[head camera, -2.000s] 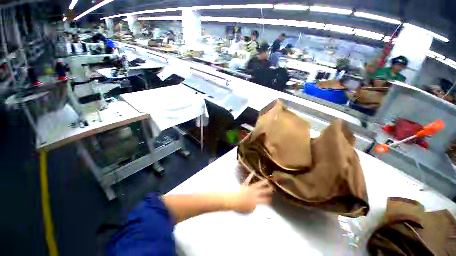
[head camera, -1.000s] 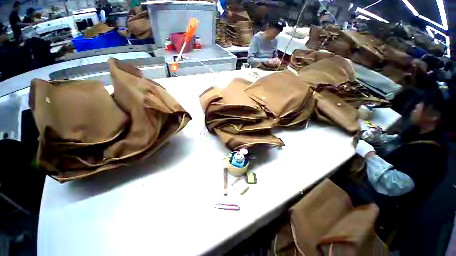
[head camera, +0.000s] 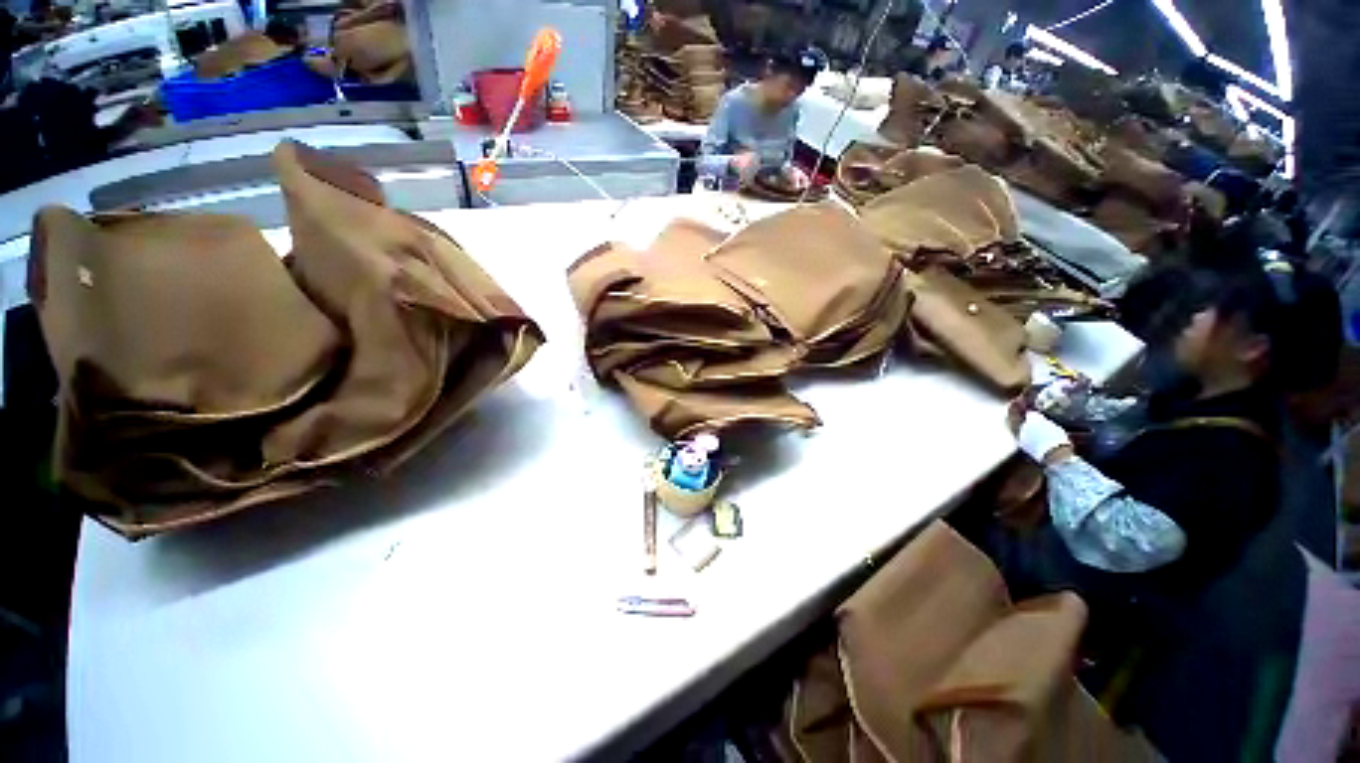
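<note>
Neither of my hands is in the picture. A brown bag body (head camera: 194, 321) stands slumped on the left of the white table (head camera: 373, 611), with pale raw edges and a small gold fitting on its panel. Thread snips (head camera: 656, 607) lie flat near the table's middle. Just behind them are a slim brown pen-like tool (head camera: 650, 532), a pale block (head camera: 695, 549) and an olive-yellow block (head camera: 726, 519). They lie beside a yellowish tool cup (head camera: 689, 489) holding blue and silver bottles.
A heap of brown bags (head camera: 746, 306) lies behind the cup. More bags (head camera: 955, 656) sit at the lower right, below the table edge. A person with pale sleeves (head camera: 1111, 514) works at the right edge; another person (head camera: 753, 127) sits beyond. An orange-handled tool (head camera: 522, 97) stands at the back.
The view has swung right from the first frame, where a bare hand touched the left bag body. That hand is out of the picture. Since one second ago the scene has shifted slightly left.
</note>
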